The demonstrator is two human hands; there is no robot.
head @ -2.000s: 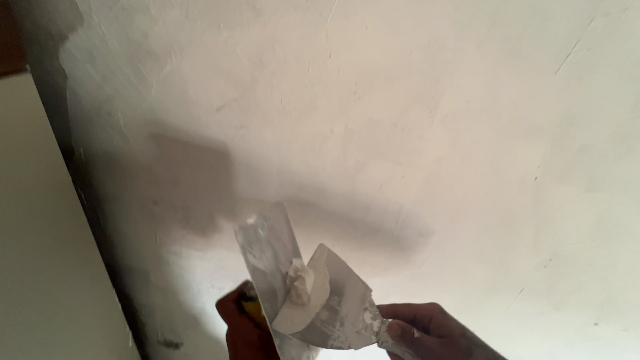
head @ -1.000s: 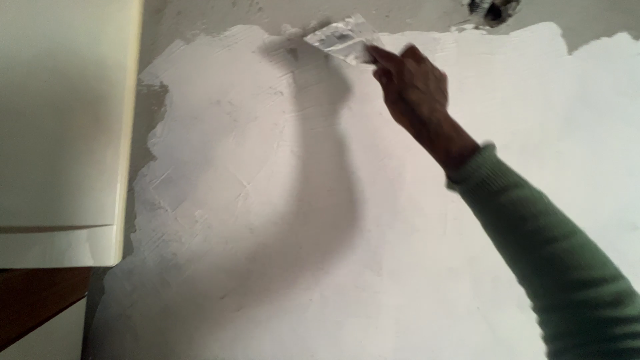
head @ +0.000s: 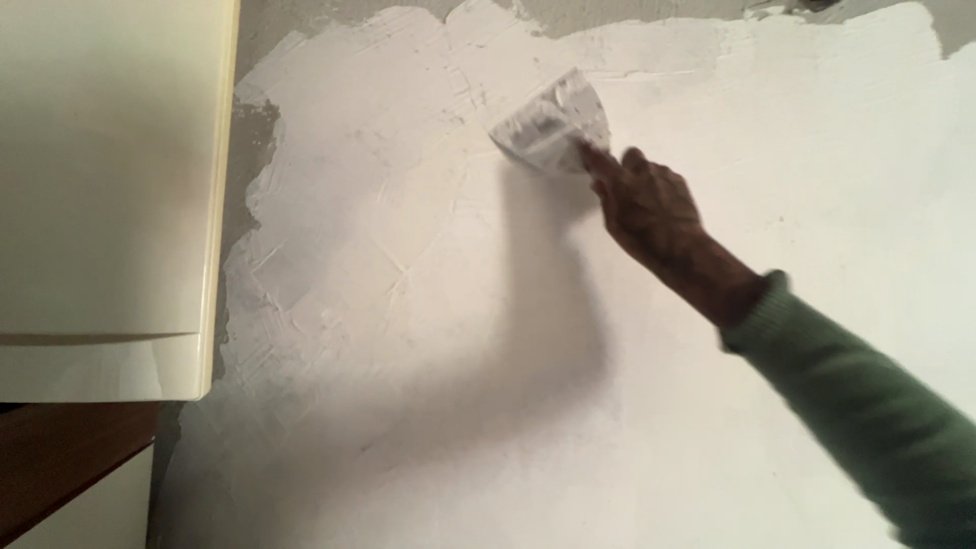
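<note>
My right hand [head: 652, 202], in a green knitted sleeve, grips a putty knife [head: 553, 122] with a wide blade smeared with white filler. The blade lies against the wall, or very close to it, in the upper middle of the view, its edge towards the upper left. White filler [head: 686, 366] covers most of the wall, with thin ridges and scratches on the left part. The knife's handle is hidden in my fingers. My left hand is out of view.
Bare grey wall [head: 656, 15] shows along the top and down the left side. A cream cabinet-like panel [head: 107, 191] stands at the upper left, with a dark brown board [head: 69, 457] below it. The arm's shadow falls across the filler.
Two seconds ago both hands were low in view with two filler-loaded tools. Since one second ago, my right hand and the knife have moved down from the filler's upper edge. The view has shifted.
</note>
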